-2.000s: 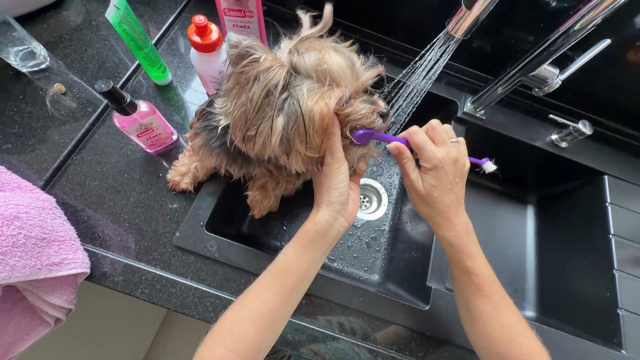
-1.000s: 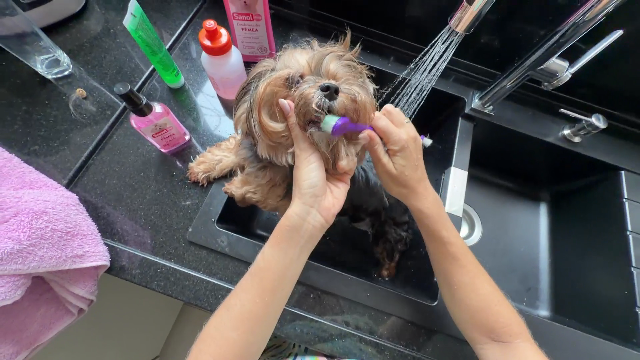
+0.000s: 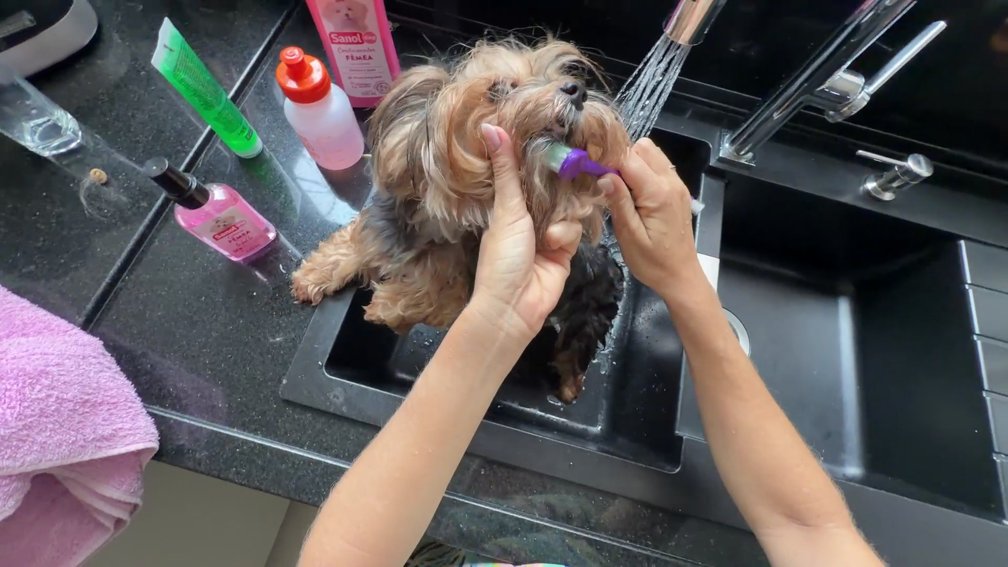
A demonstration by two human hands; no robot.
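A small long-haired dog (image 3: 441, 150) stands partly in the left bowl of a black double sink (image 3: 630, 394), its front paws at the counter and rim. My left hand (image 3: 524, 244) holds it under the chin, thumb along the side of its muzzle. A purple toothbrush (image 3: 581, 164) is pinched in the fingers of my right hand (image 3: 650, 213); its bristle end lies against the dog's mouth, and a white end shows beyond my hand. Water runs from a chrome faucet spout (image 3: 693, 20) just behind the dog's head.
On the dark stone counter are a green tube (image 3: 206, 90), a bottle with a red cap (image 3: 321, 110), a pink Sanol bottle (image 3: 358, 47), a small pink bottle with a black cap (image 3: 224, 220) and a clear glass vessel (image 3: 47, 130). A pink towel (image 3: 63, 402) hangs at left; a faucet lever (image 3: 890, 71) is at right.
Two seconds ago the dog faced the water stream; its face has since turned up toward me. My left hand has shifted with its chin, and the toothbrush stays in my right hand.
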